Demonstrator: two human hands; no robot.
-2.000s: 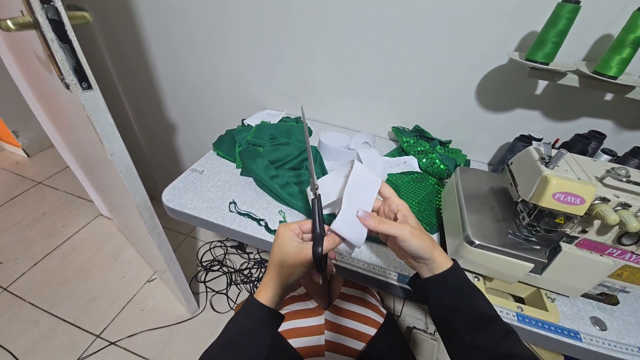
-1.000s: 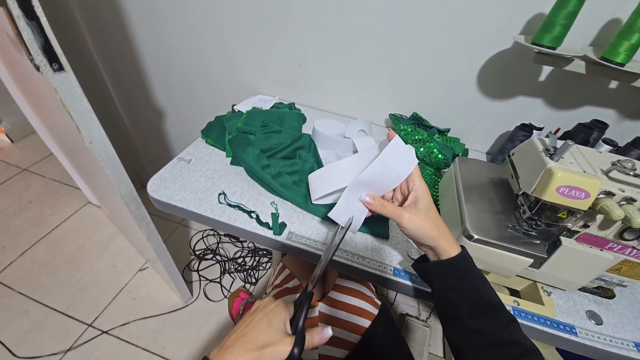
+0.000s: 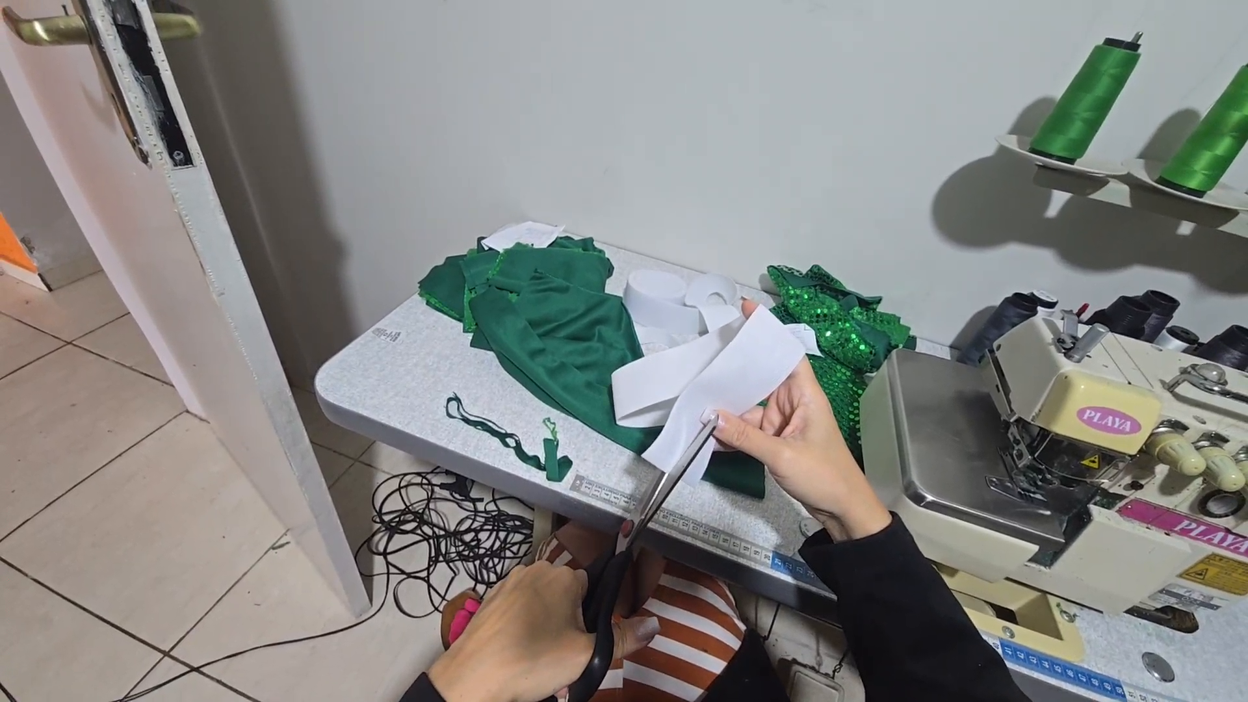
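Observation:
My left hand [image 3: 536, 629] grips the black handles of a pair of scissors [image 3: 673, 478], whose blades reach up into the lower end of a wide white elastic band [image 3: 736, 375]. Between thumb and fingers, my right hand [image 3: 804, 439] pinches that band just beside the blade tips. The band loops back to a loose white coil [image 3: 663, 297] on the table. Behind and left of it lies dark green fabric [image 3: 556, 336]; green sequined fabric [image 3: 838, 327] is heaped behind my right hand.
An overlock sewing machine [image 3: 1033, 458] stands on the right of the table [image 3: 419, 390], with a measuring tape [image 3: 721, 536] along the front edge. Green thread cones [image 3: 1087, 102] sit on a rack. Green scraps [image 3: 497, 434] lie front left. Black cables [image 3: 439, 536] tangle on the floor beside a door [image 3: 234, 322].
Two seconds ago the scissors pointed upright in my left hand, close to the band. They moved down and now reach into the band's end, where a slit shows.

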